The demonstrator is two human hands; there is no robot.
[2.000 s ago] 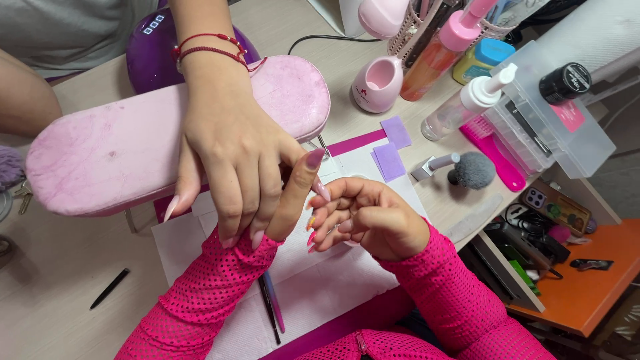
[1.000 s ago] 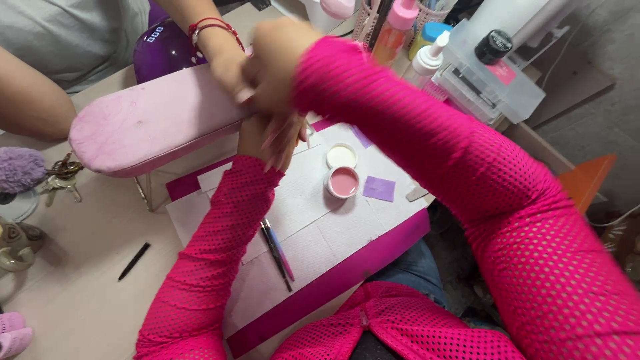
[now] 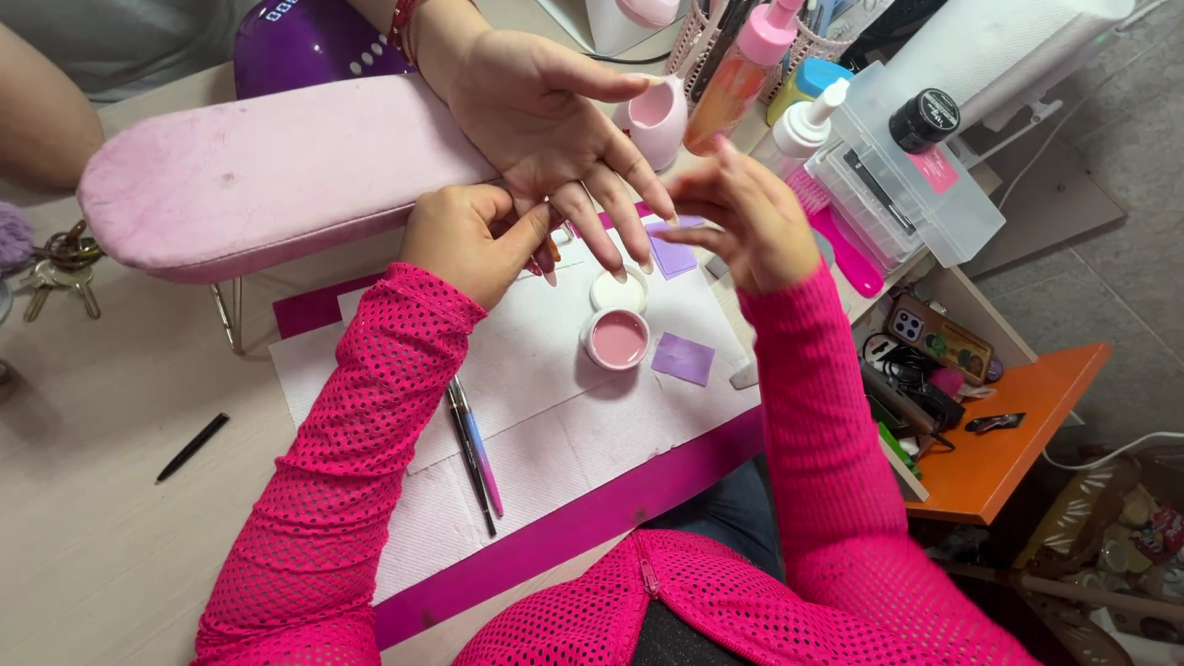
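Another person's hand (image 3: 555,120) is palm up, its wrist by the end of a pink padded armrest (image 3: 277,176). My left hand (image 3: 472,240) grips that hand's little-finger side, its thumb on top; my fingertips are partly hidden beneath. My right hand (image 3: 740,217), slightly blurred, is just right of the person's fingertips, its fingers bent and apart, with nothing seen in it. Below the hands, an open jar of pink gel (image 3: 618,339) stands on white paper towels (image 3: 546,425) beside its white lid (image 3: 618,291). Two slim brushes (image 3: 474,458) lie on the towels.
Purple squares (image 3: 683,359) lie right of the jar. Behind my right hand stand a pink-topped bottle (image 3: 740,74), a white pump bottle (image 3: 800,125) and a clear plastic box (image 3: 962,217) with a black jar (image 3: 925,120). An orange-front drawer (image 3: 1027,425) stands open at right. Keys (image 3: 60,277) lie at left.
The other person's hand was palm down two seconds ago and is now palm up. My right arm reached across to that hand one second ago; it has since moved back to the right.
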